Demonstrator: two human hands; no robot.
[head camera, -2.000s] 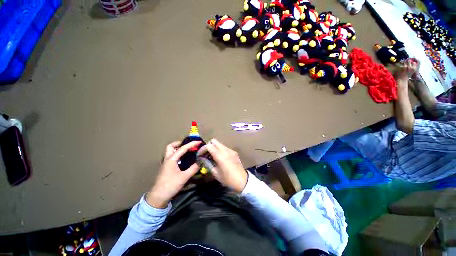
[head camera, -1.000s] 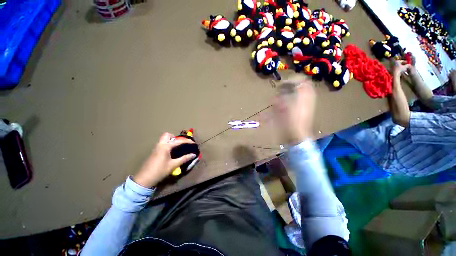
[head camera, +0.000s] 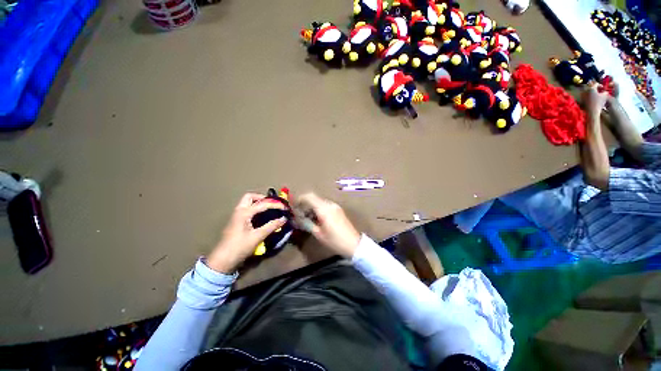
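A black plush penguin (head camera: 274, 230) with a red band, a small red and yellow tip and a yellow foot is held near the table's front edge. My left hand (head camera: 243, 230) is closed around its left side. My right hand (head camera: 325, 223) is at the penguin's right side, its fingers bent and blurred. A small greyish thing shows in the right palm, too blurred to tell its shape. No needle or thread can be made out.
A slim white-and-purple item (head camera: 360, 184) lies beyond my hands. A penguin heap (head camera: 442, 61) and red pieces (head camera: 552, 105) lie at far right, near another person's hands. A blue tray (head camera: 32, 61), a printed tub (head camera: 170, 11) and a dark phone (head camera: 30, 232) are at left.
My right hand swung out to the right with a thread stretched from the penguin, then came back beside it. The penguin is turned differently in my left hand than two seconds ago.
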